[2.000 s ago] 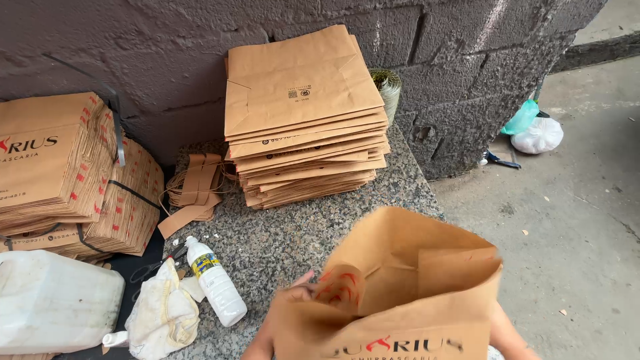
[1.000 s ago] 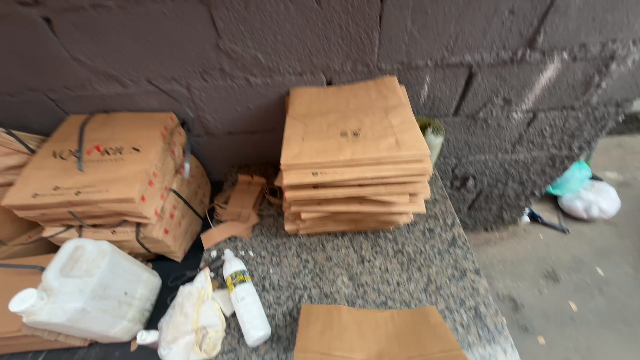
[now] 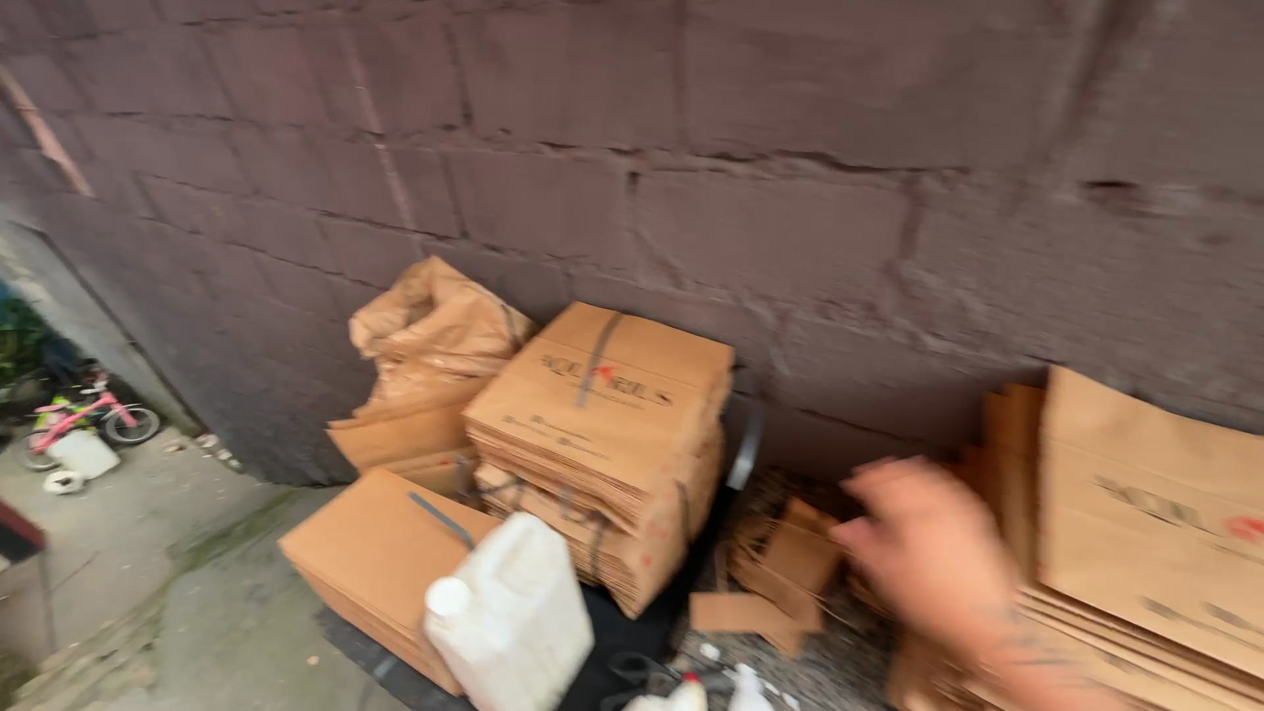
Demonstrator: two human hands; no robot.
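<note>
My right hand, blurred, reaches in from the lower right in front of the stack of brown paper bags. Its thumb and fingers are apart, and nothing shows in them. Whether it touches the stack is unclear. To its left, brown cardboard pieces lie on the granite slab. Farther left are strapped bundles of printed paper bags. My left hand is out of view.
A white plastic jug stands beside a flat brown stack. Crumpled brown wrapping sits behind, near the painted block wall. A pink bicycle stands at the far left. White items are cut off at the bottom edge.
The view has swung left. Two seconds ago my hands held an opened paper bag; one second ago a bag lay at the bottom edge with no hands visible. Now my right hand is by the stack.
</note>
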